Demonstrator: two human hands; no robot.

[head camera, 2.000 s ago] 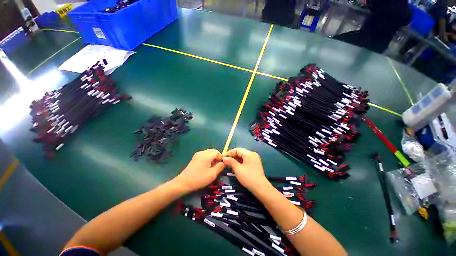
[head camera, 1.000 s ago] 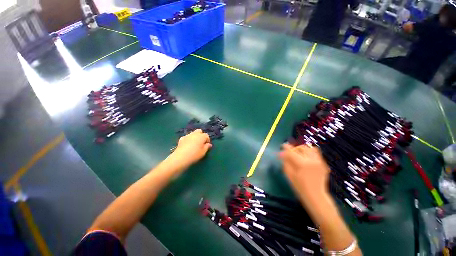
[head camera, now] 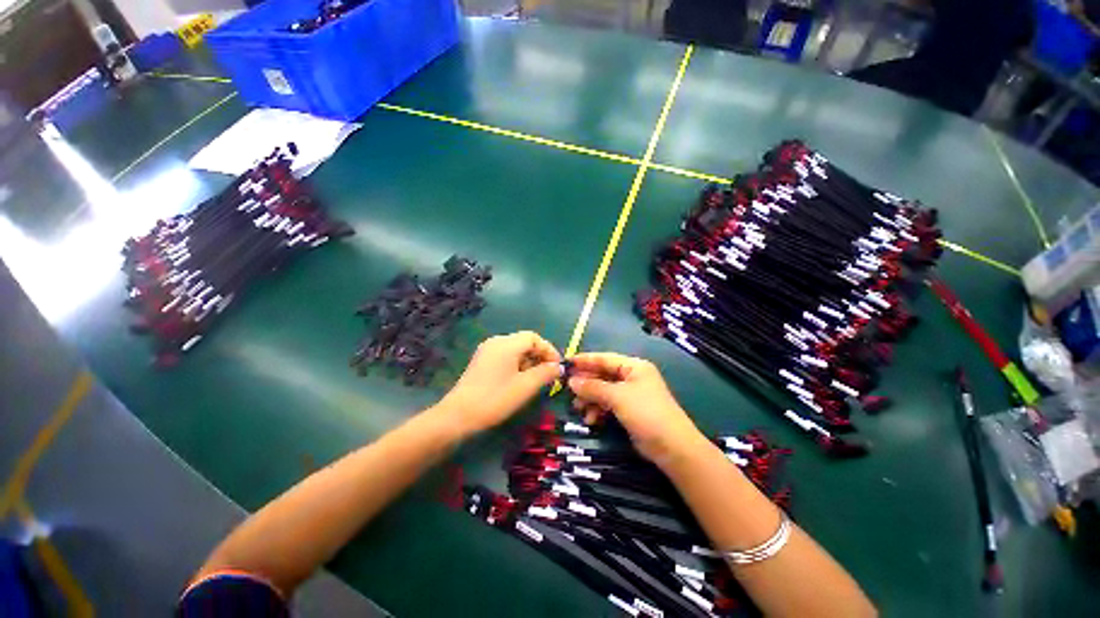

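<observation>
My left hand (head camera: 512, 377) and my right hand (head camera: 622, 392) meet fingertip to fingertip above the working pile of wire harnesses (head camera: 603, 495). A tiny dark piece (head camera: 565, 367) shows between the fingertips; its shape is too small to tell. The right hand's fingers are closed on the dark connector end there, its cable mostly hidden by the hand. The working pile has black sleeves, red ends and white labels. A loose heap of tiny black parts (head camera: 422, 316) lies to the left of the hands.
A large fanned harness stack (head camera: 802, 284) lies at right, a smaller one (head camera: 229, 254) at far left. A blue bin (head camera: 338, 60) and white paper (head camera: 271, 141) are at the far edge. A red stick (head camera: 975, 332), single harness (head camera: 977, 483) and clear bags (head camera: 1049, 447) lie at the right edge.
One second ago my left hand was at the heap of black parts and my right hand was apart, near the large stack. Now both hands are together above the working pile. The view has shifted.
</observation>
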